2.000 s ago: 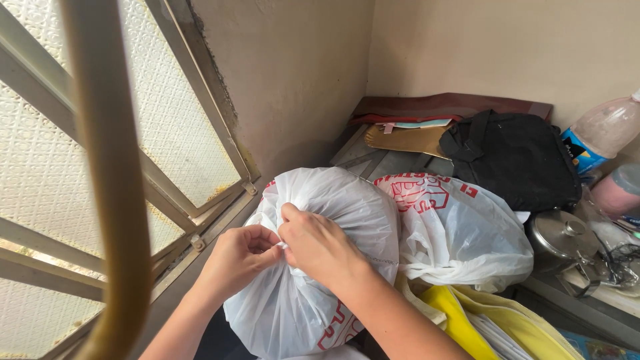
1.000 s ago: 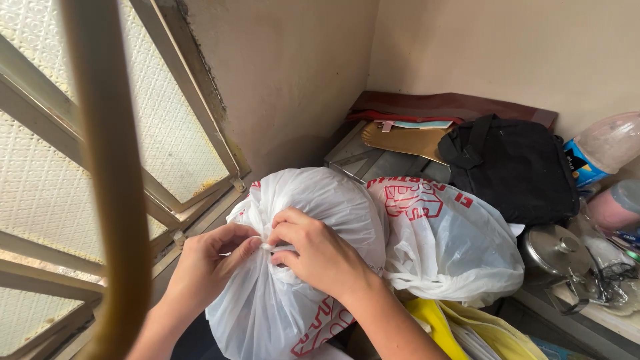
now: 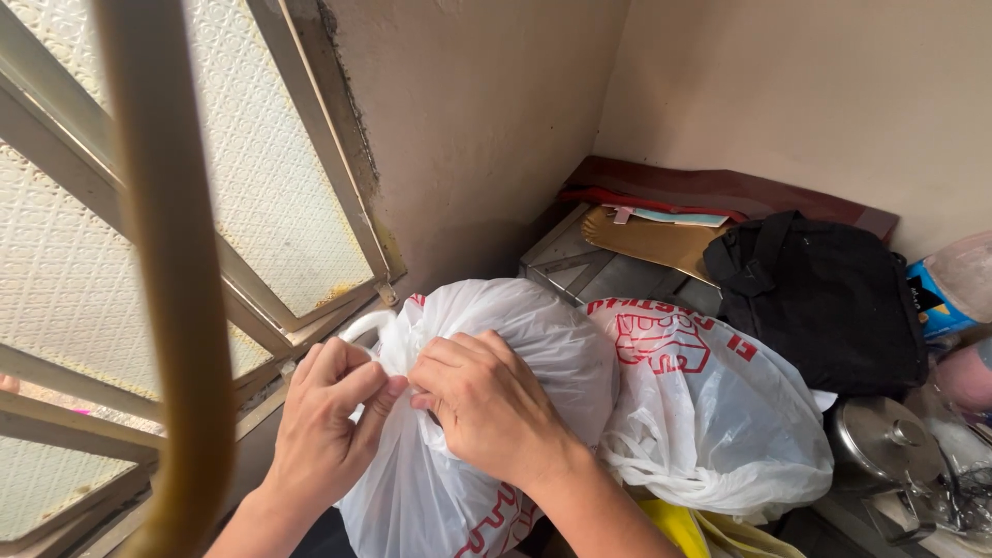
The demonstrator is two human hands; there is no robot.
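Observation:
A full white plastic bag (image 3: 535, 333) with red print bulges below me, its top gathered and twisted. My left hand (image 3: 333, 418) pinches the gathered plastic between thumb and fingers, with a white loop of the bag standing up just beyond it. Close beside it, my right hand (image 3: 488, 403) has its fingers curled on the same gathered neck; its fingertips are partly hidden. Against the right side of this bag rests a second filled white plastic bag (image 3: 721, 418), also printed in red, which neither hand touches.
Left are a metal-framed window with patterned glass (image 3: 287, 155) and a blurred upright bar (image 3: 167, 256). At right lie a black fabric bag (image 3: 814, 302), a gold cardboard tray (image 3: 651, 244), a lidded metal pot (image 3: 891, 442) and a plastic bottle (image 3: 961, 279). Something yellow (image 3: 674, 527) shows below the second bag.
Both hands stay at the bag's neck, their fingers rearranged. A white loop of plastic now stands up beyond the left hand, where none showed clearly before.

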